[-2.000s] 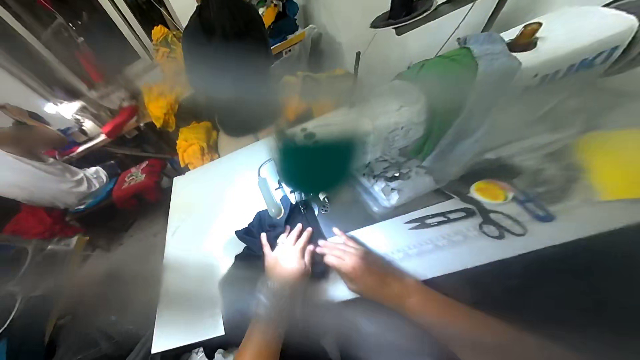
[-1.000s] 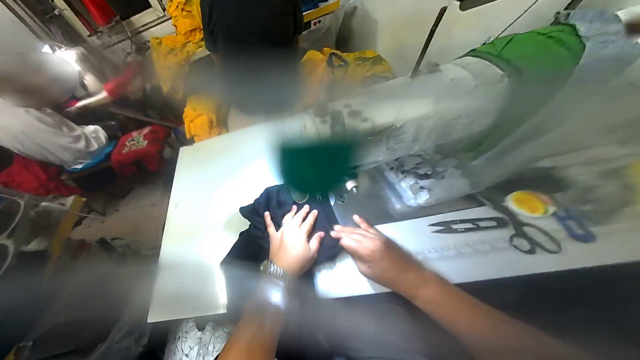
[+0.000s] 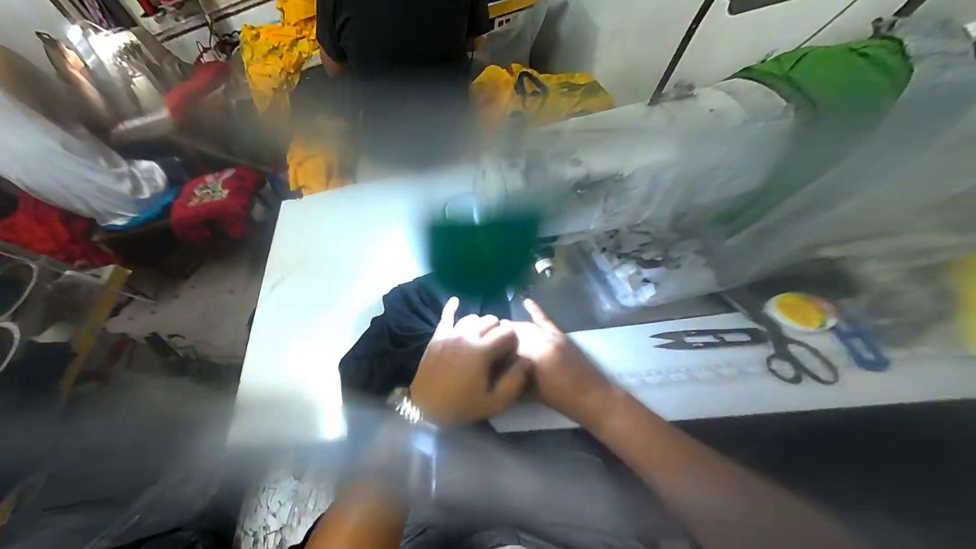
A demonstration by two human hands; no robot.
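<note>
Dark navy or black fabric (image 3: pixel 393 332) lies on the white sewing table (image 3: pixel 297 282), bunched around the needle area of an industrial sewing machine (image 3: pixel 663 145). My left hand (image 3: pixel 467 370), with a metal watch at the wrist, is over the fabric, its fingers curled. My right hand (image 3: pixel 553 358) meets it from the right at the fabric's near part. Both hands seem to pinch the cloth, though the fingertips are partly hidden. A blurred green shape (image 3: pixel 482 252) covers the needle and presser foot.
Thread snips (image 3: pixel 709 338), black-handled scissors (image 3: pixel 797 362), a round yellow item (image 3: pixel 801 311) and a blue-handled tool (image 3: pixel 862 347) lie on the right. A clear tray (image 3: pixel 629 278) holds small parts. A person in black (image 3: pixel 404 53) is beyond the table; another in white (image 3: pixel 69 152) is left.
My hands were spread flatter and apart on the fabric; now they are together with the left fingers curled. The right hand has come in against the left.
</note>
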